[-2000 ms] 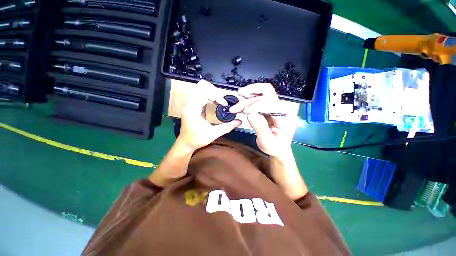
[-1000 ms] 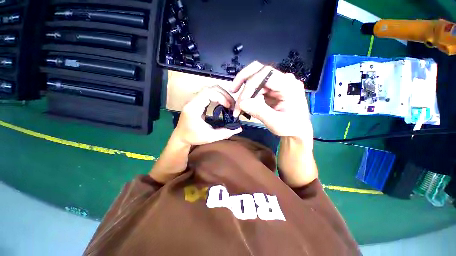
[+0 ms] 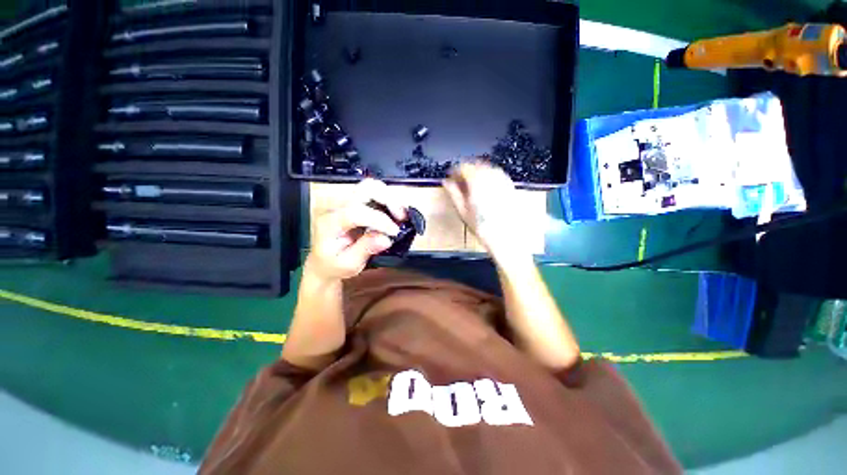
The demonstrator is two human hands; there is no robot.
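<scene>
My left hand (image 3: 345,232) holds a black tubular unit (image 3: 405,234), its dark round end showing beside my fingers over the tan board (image 3: 438,223). My right hand (image 3: 481,197) is at the near edge of the black parts bin (image 3: 399,65), just below the small dark hardware. It is blurred and its fingertips are hard to make out, so I cannot tell whether it holds anything. Small glossy black fittings (image 3: 320,130) lie heaped at the bin's left side. Small dark screws (image 3: 520,153) lie at its right corner.
Slotted trays (image 3: 190,263) with black tubes stand at the left. An orange electric screwdriver (image 3: 762,48) lies at the upper right. A blue box (image 3: 579,172) with a clear plastic bag (image 3: 724,153) is right of the bin. A black cord (image 3: 641,263) runs below it.
My right hand has moved off the tubular unit, right towards the bin's near edge. A thin dark piece seen in it a second ago is no longer visible. My left hand still holds the unit.
</scene>
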